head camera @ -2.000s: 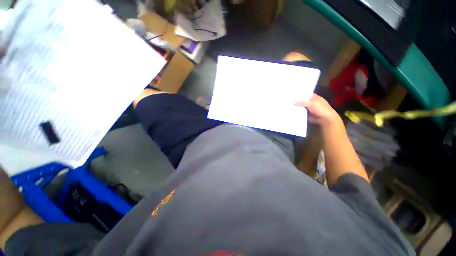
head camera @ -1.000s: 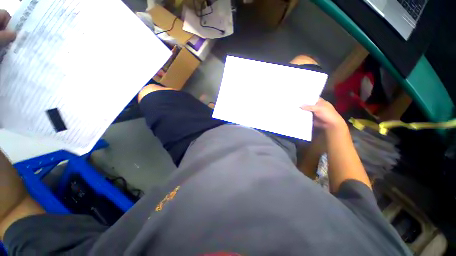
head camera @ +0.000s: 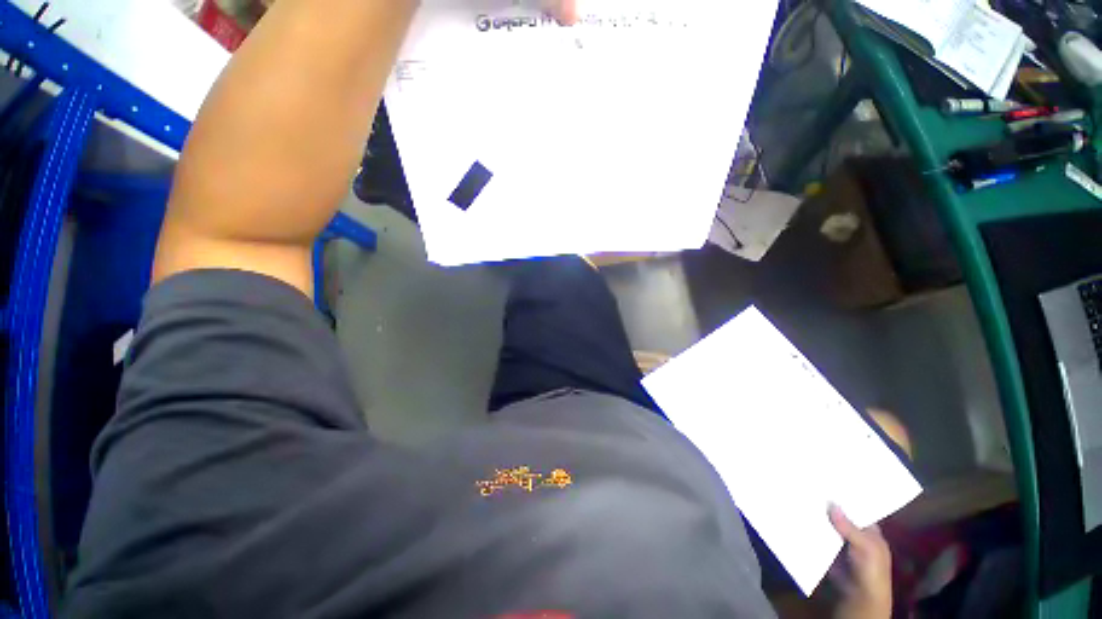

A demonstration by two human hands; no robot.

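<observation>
The larger record sheet, white with a bold heading and a small black rectangle, hangs at the top centre. My left forearm rises beside it and leaves the top edge. Only a blurred fingertip of my left hand shows, on the sheet's upper part; the rest is cut off. The smaller white record sheet lies tilted over my lap at the lower right. My right hand grips its lower right edge, thumb on top. Glare washes out most writing on both sheets. No pen is seen.
The green-edged bench runs down the right side, with markers, loose papers and a partly visible silver laptop on a black mat. The blue rack stands at the left. A brown box is under the bench.
The view has swung left. The larger sheet and my left arm now show at the upper centre, the smaller sheet lower right and more tilted. The bench markers have come into view.
</observation>
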